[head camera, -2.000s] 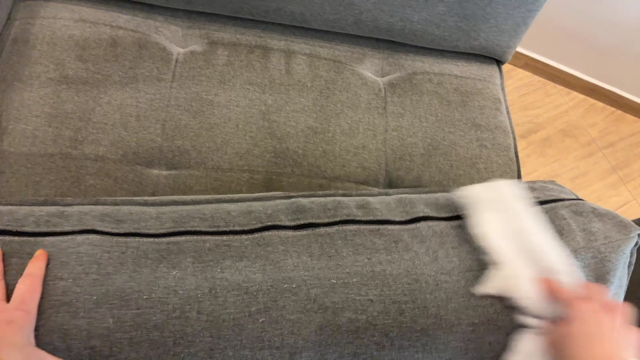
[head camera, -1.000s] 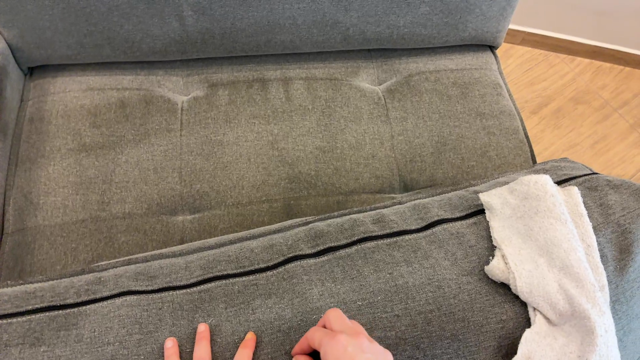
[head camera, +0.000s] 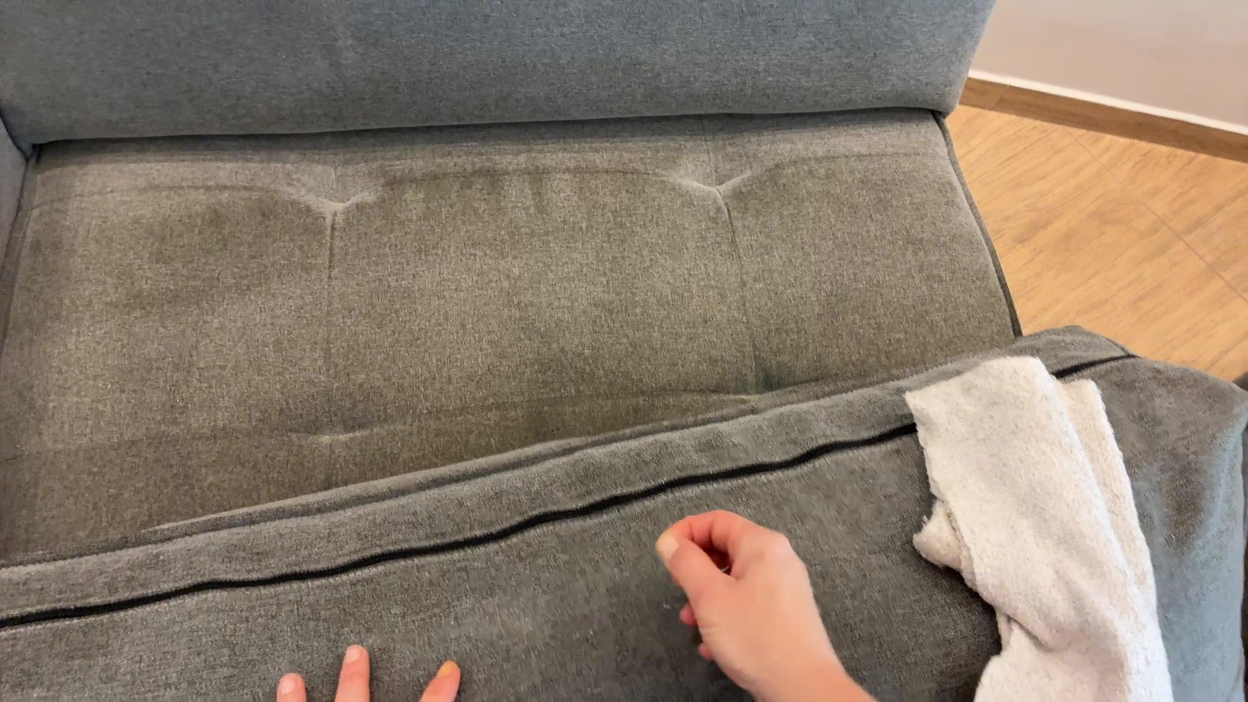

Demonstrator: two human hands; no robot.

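A gray upholstered cushion [head camera: 546, 604] with a dark zipper seam lies across the near part of the view. My left hand [head camera: 366, 678] shows only its fingertips at the bottom edge, spread on the cushion fabric. Over the same cushion, right of center, is my right hand [head camera: 746, 600], its thumb and index finger pinched together. Whether something tiny is between them cannot be seen. A white terry cloth [head camera: 1043, 517] drapes over the cushion's right part, apart from both hands.
Behind the cushion is the tufted sofa seat [head camera: 546, 283], with a gray sofa backrest [head camera: 487, 58] beyond it. Wood-look floor [head camera: 1082, 234] and a wall with a wooden baseboard [head camera: 1121, 122] are at the right.
Two seconds ago my right hand was on the white cloth; it has let go and moved left. Since one second ago, it has risen farther into view.
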